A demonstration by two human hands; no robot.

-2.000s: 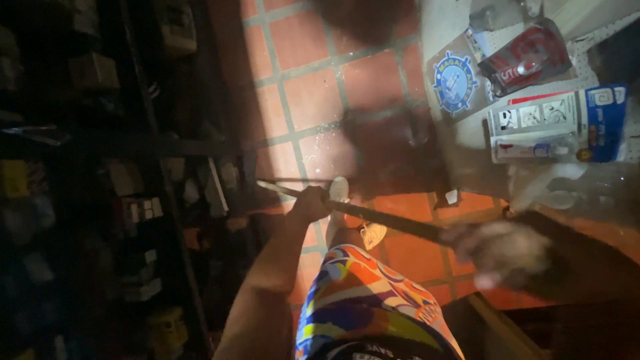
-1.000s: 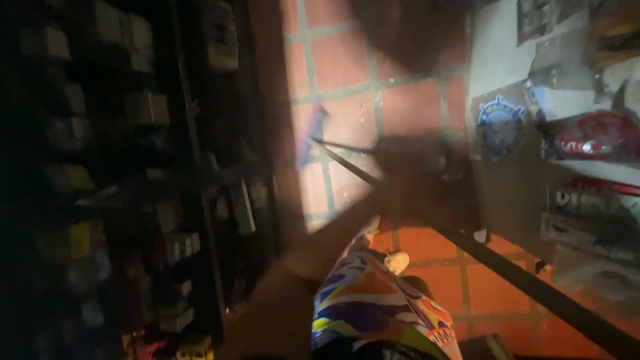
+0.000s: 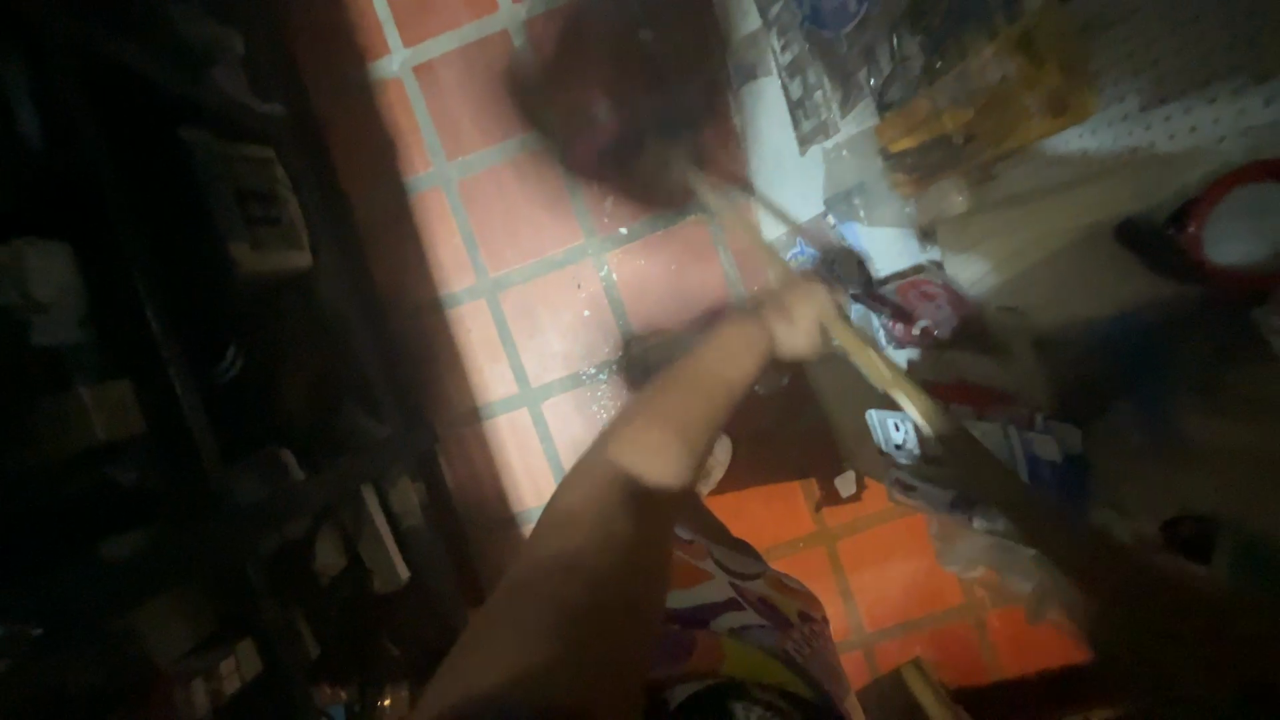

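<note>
My left hand [image 3: 800, 318] is closed around a long wooden pole [image 3: 875, 365], which slants from the upper middle down to the right. The far end of the pole blurs into a dark reddish shape over the tiled floor, and what is fixed there cannot be made out. Toward the lower right the near part of the pole runs into deep shadow. A dark, blurred form lies there that may be my right hand [image 3: 965, 460]; its fingers cannot be seen. My left forearm crosses the middle of the view, above patterned shorts [image 3: 750, 600].
Terracotta floor tiles [image 3: 545, 310] with light specks lie below. Dark shelving [image 3: 180, 400] with boxes stands on the left. At right are a red package [image 3: 925, 305], a yellow-orange package [image 3: 985, 95], plastic packaging and a round red-rimmed object [image 3: 1240, 225].
My left hand and the pole have moved up and to the right over the floor. The purple-blue thing seen by the pole's far end a second ago is not distinguishable now. The view has shifted.
</note>
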